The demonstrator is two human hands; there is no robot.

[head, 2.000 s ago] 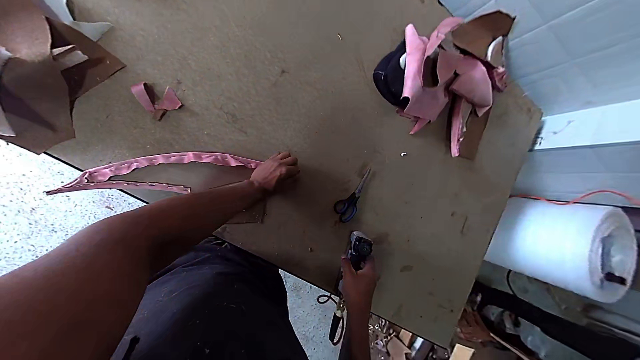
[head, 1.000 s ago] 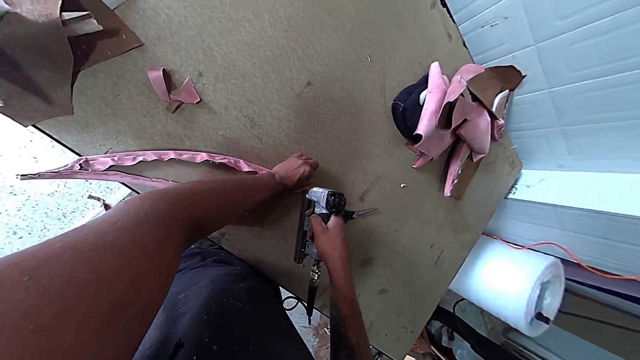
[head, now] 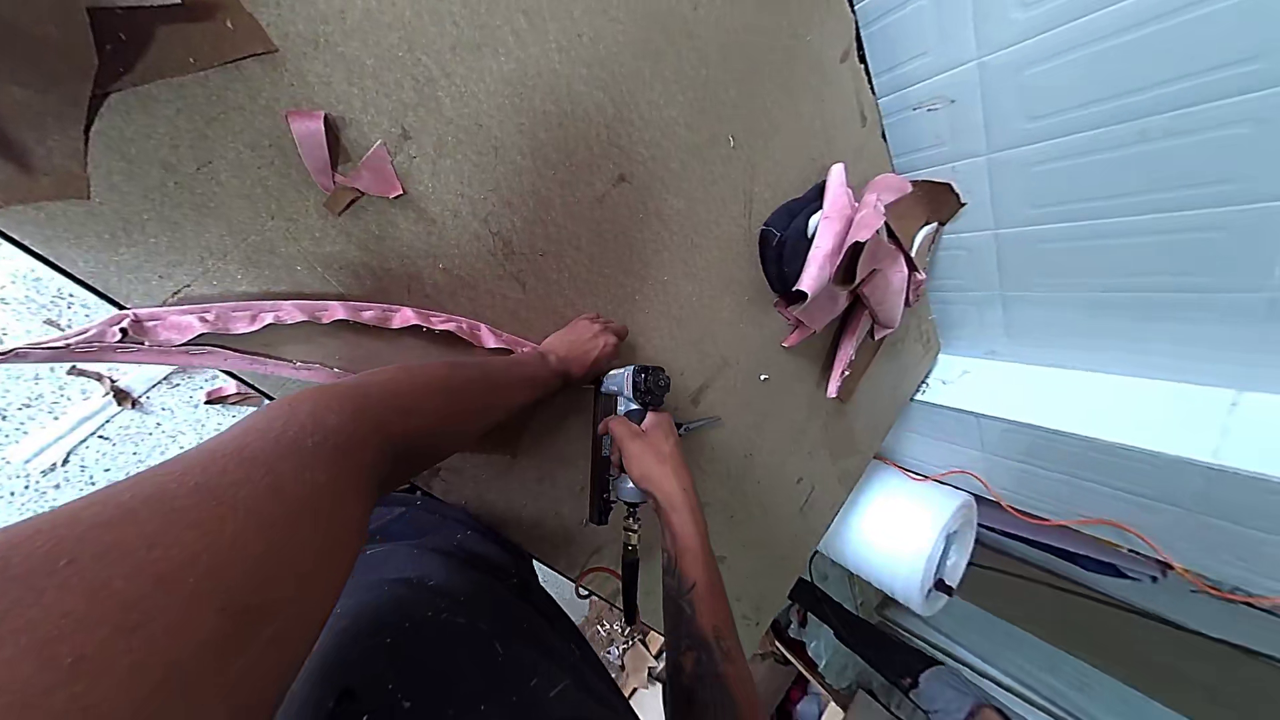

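Note:
My left hand (head: pixel 584 347) presses on the right end of a long curved strip with pink fabric edging (head: pixel 300 313), which lies on the worktable (head: pixel 560 180). Its fingers are curled, and their undersides are hidden. My right hand (head: pixel 648 450) grips a pneumatic stapler (head: pixel 630 395) by its handle, with the nose close beside my left hand and the air hose (head: pixel 630 565) running down from the handle. A pair of scissors (head: pixel 698 424) lies just right of the stapler, mostly hidden by my right hand and the tool.
Pink scraps (head: pixel 378 172) lie at the upper left, near brown sheet pieces (head: pixel 180 45). A heap of pink offcuts (head: pixel 883 280) rests against a dark cap (head: pixel 788 240) at the right. Beyond the table's edge are a white plastic roll (head: pixel 900 535) and an orange cord (head: pixel 1090 520).
My right hand has brought the stapler from the table's near edge up beside my left hand, and it now covers most of the scissors. My left hand stays at the strip's end.

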